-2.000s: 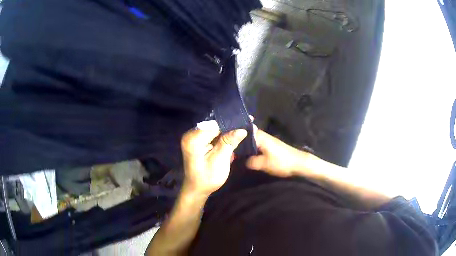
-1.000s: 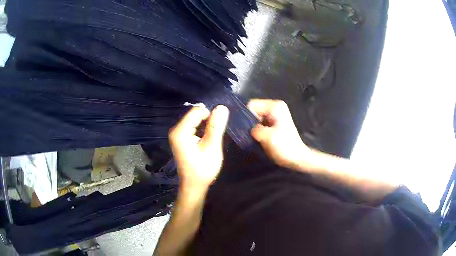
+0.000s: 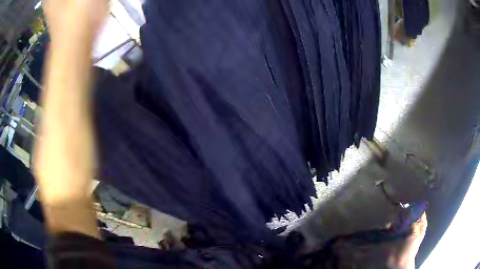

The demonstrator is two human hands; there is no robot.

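Note:
Long dark navy garment strips point(image 3: 231, 115) hang in a thick, spread mass through the middle of the view, with ragged lower ends above the floor. My left forearm rises along the left side. My left hand point(image 3: 79, 9) is blurred and mostly cut off by the top edge, so its fingers and anything in them are hidden. My right hand point(image 3: 416, 234) is small and blurred at the lower right, below the ragged ends. Dark cloth point(image 3: 401, 218) lies against its fingers; I cannot tell whether they grip it.
A bright white surface point(image 3: 460, 234) curves along the lower right edge. Dark grey floor point(image 3: 421, 126) with thread scraps lies right of the strips. A white box or sheet point(image 3: 111, 37) and metal frames are at the upper left. A pale brown piece point(image 3: 139, 214) lies low left.
The view has turned. My hands, close together on a strip before, are now far apart: left up at the top left, right down at the lower right. The hanging strips now fill the centre.

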